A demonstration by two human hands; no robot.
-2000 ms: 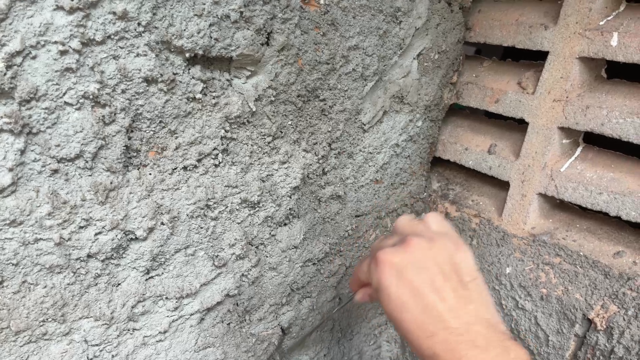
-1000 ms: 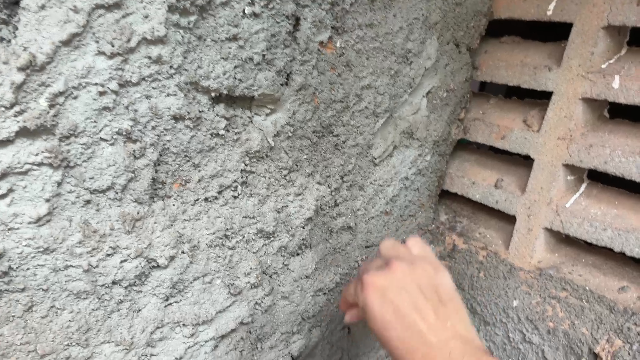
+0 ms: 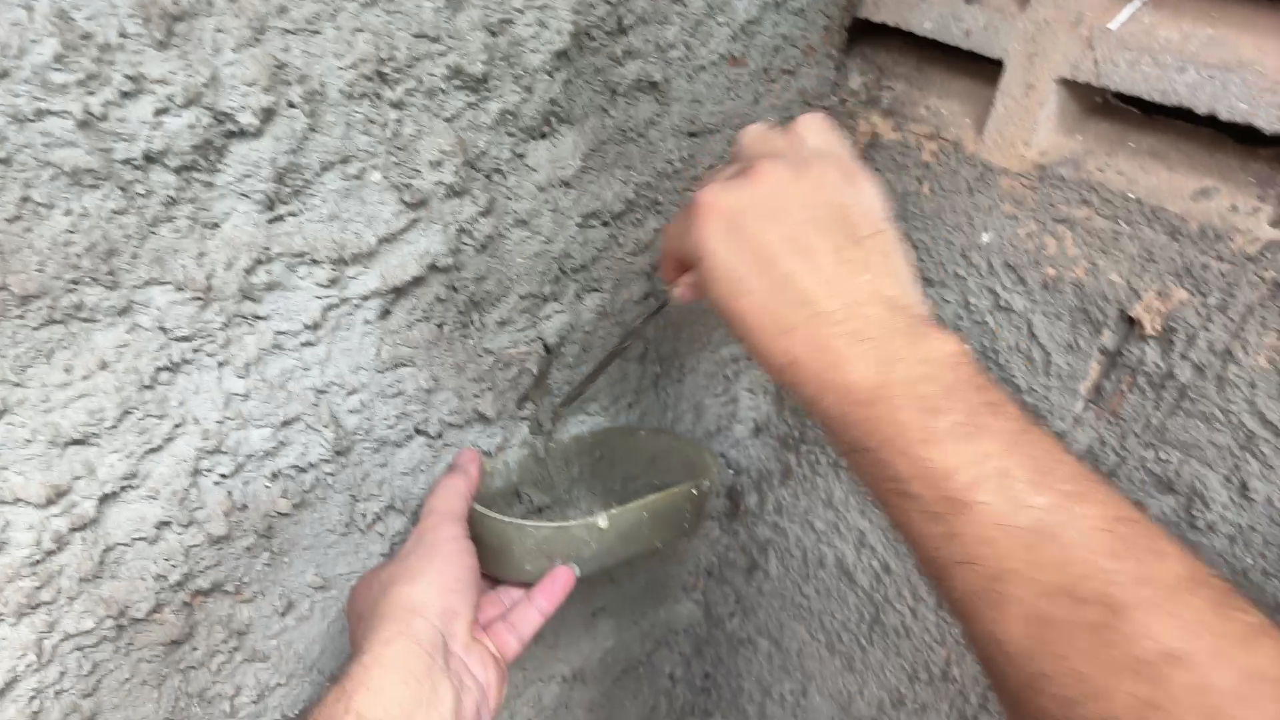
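My right hand (image 3: 800, 225), slightly blurred, grips a thin metal tool (image 3: 612, 358) whose shaft slants down and left toward a bowl. Its kind cannot be told, and its handle is hidden in my fist. Below and left of it, my left hand (image 3: 455, 590) holds a greenish-grey bowl (image 3: 590, 545) by its left side and underside. Wet grey mortar (image 3: 530, 490) shows inside the bowl, near the tool's lower end. The bowl is close to the corner of the rough mortar-coated wall (image 3: 250, 300).
A reddish vent block (image 3: 1030, 100) with dark slots is at the upper right. Beneath it the right-hand wall (image 3: 1130, 520) has a rough grey coat, with a small brownish piece (image 3: 1158, 310) sticking out.
My left hand and the bowl, not seen in the earlier frames, are now in view. The view has shifted downward. My right hand still shows near the corner.
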